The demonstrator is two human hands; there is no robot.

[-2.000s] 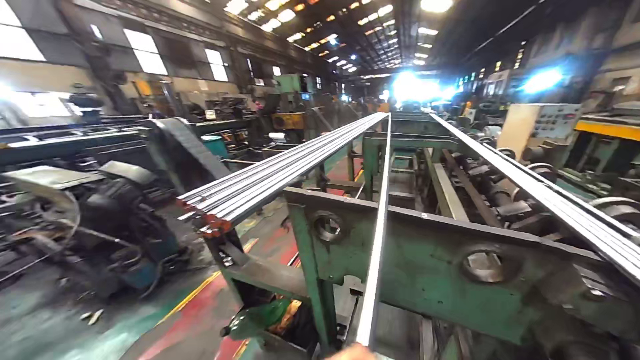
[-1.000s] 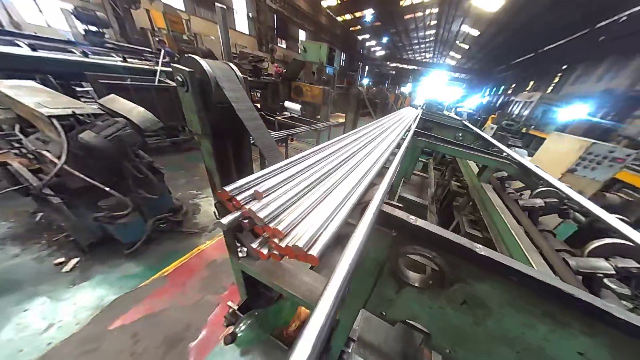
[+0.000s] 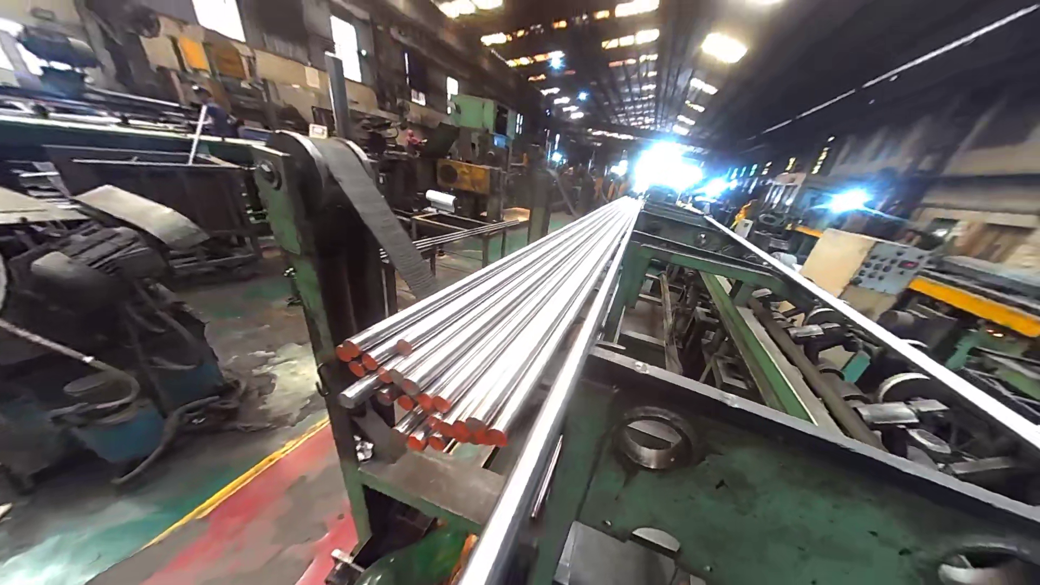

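Note:
Neither my left hand nor my right hand shows in the head view now. A long shiny metal bar runs from the bottom edge, beside the bundle, toward the far end; its near end is out of frame. Left of it lies a bundle of round metal bars, most with red-coloured ends, one with a bare end. The bundle rests in a green steel rack, next to a post with a wide dark strap. A green machine frame with round openings stands on the right.
Another long bar runs along the right over rollers. A control panel with buttons stands beyond it. Dark machinery with hoses stands at the left. A yellow floor line borders a red strip. A distant person is at the upper left.
The single long bar has shifted left, from across the green frame to beside the bundle. Fingers at its near end two seconds ago are out of view now. The view has swung left.

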